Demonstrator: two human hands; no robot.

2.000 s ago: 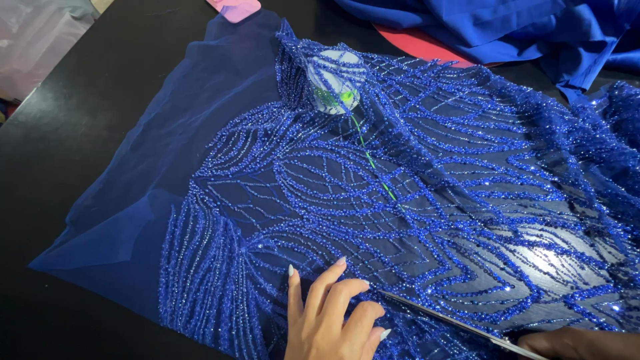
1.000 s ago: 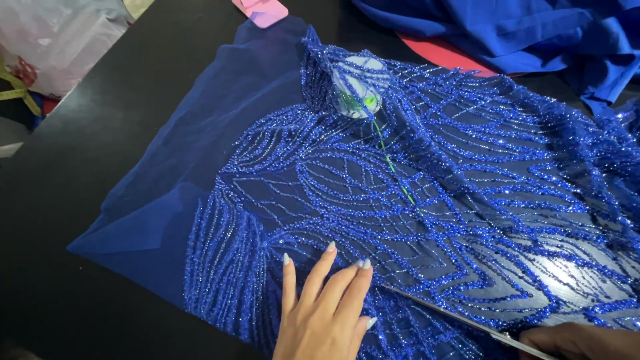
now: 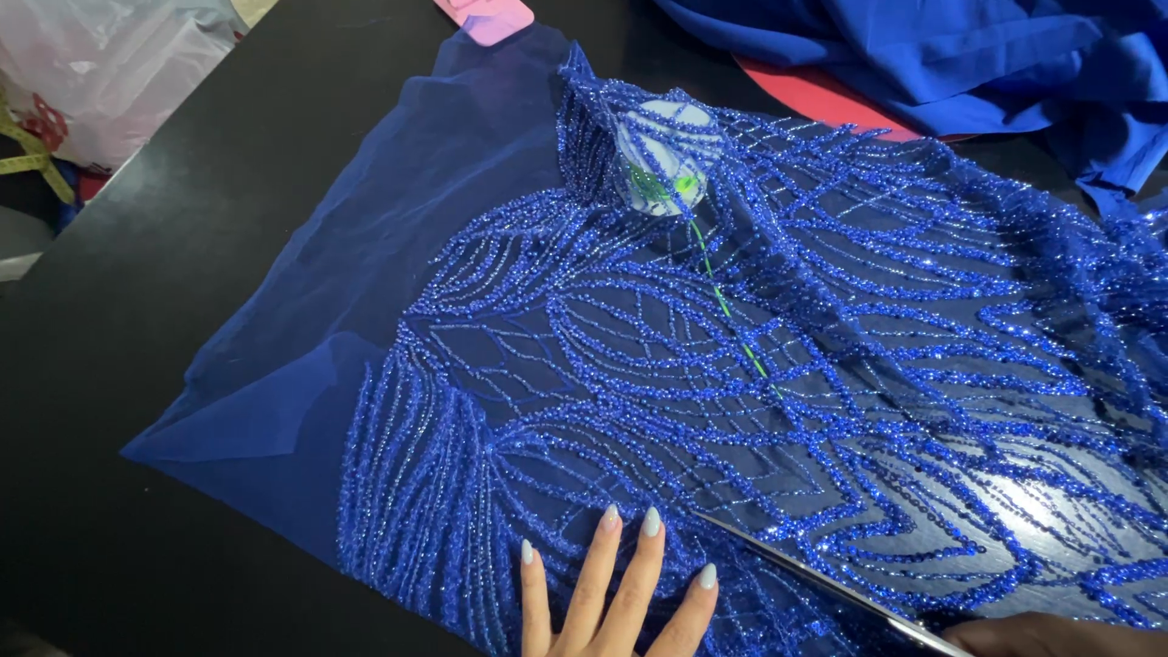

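Blue beaded mesh fabric (image 3: 639,365) with leaf-like patterns lies over a black table, its plain mesh border (image 3: 365,210) on the left. My left hand (image 3: 620,593) rests on it at the bottom with fingers spread, pressing it and holding nothing. At the bottom right edge my right hand (image 3: 1049,634), mostly out of frame, grips long metal scissors (image 3: 839,579). Their blades point up and left across the fabric, the tip just right of my left hand's fingers. Under the fabric, a white roll or spool (image 3: 671,155) shows, with a bright green line (image 3: 725,310) running down from it.
Plain blue cloth (image 3: 958,55) lies bunched at the top right over a flat red piece (image 3: 821,96). A pink item (image 3: 488,18) is at the top edge. Beyond the black table's (image 3: 137,301) left edge are a clear plastic bag (image 3: 100,64) and a yellow measuring tape (image 3: 32,160).
My left hand has stayed flat on the fabric, with its fingers now more spread than two seconds ago. The scissors remain in my right hand at nearly the same place on the fabric.
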